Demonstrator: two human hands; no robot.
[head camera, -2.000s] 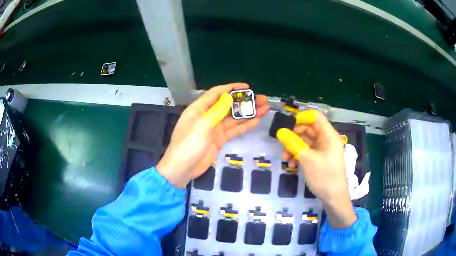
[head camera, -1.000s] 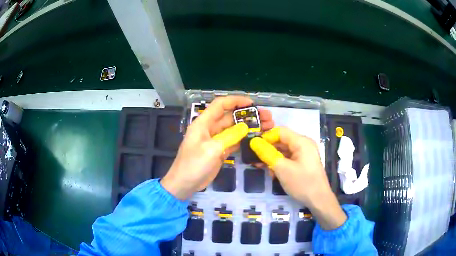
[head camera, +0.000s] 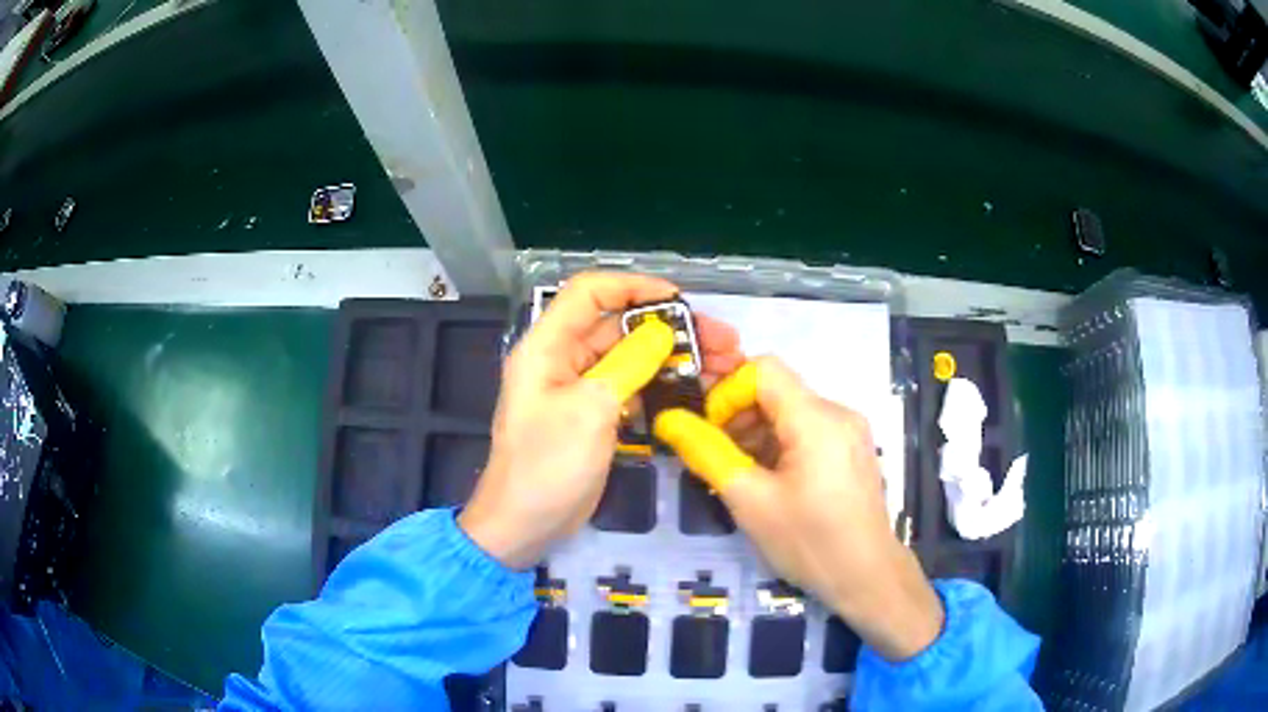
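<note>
My left hand (head camera: 556, 403), with yellow finger cots, holds a silver-rimmed watch housing (head camera: 679, 328) with its open inside facing up. The left thumb lies over part of the inside. My right hand (head camera: 786, 466), also with yellow cots, pinches a black display module (head camera: 673, 403) at the housing's lower edge. Its flex cable is mostly hidden by the fingers, so I cannot tell whether it is joined. Below the hands, a clear blister tray (head camera: 744, 563) holds rows of black screens with orange-yellow tails.
A dark foam tray (head camera: 385, 394) lies under the blister tray. White tissue (head camera: 973, 480) and a yellow round piece (head camera: 944, 366) rest on its right part. Stacked trays (head camera: 1196, 487) stand at right. A pale post (head camera: 417, 153) and rail cross before the belt, which carries units (head camera: 331, 205).
My right hand has brought the screen leftward from beside the housing to its lower edge. Both hands have moved lower over the tray. The left thumb now reaches over the housing. Belt units have shifted slightly right.
</note>
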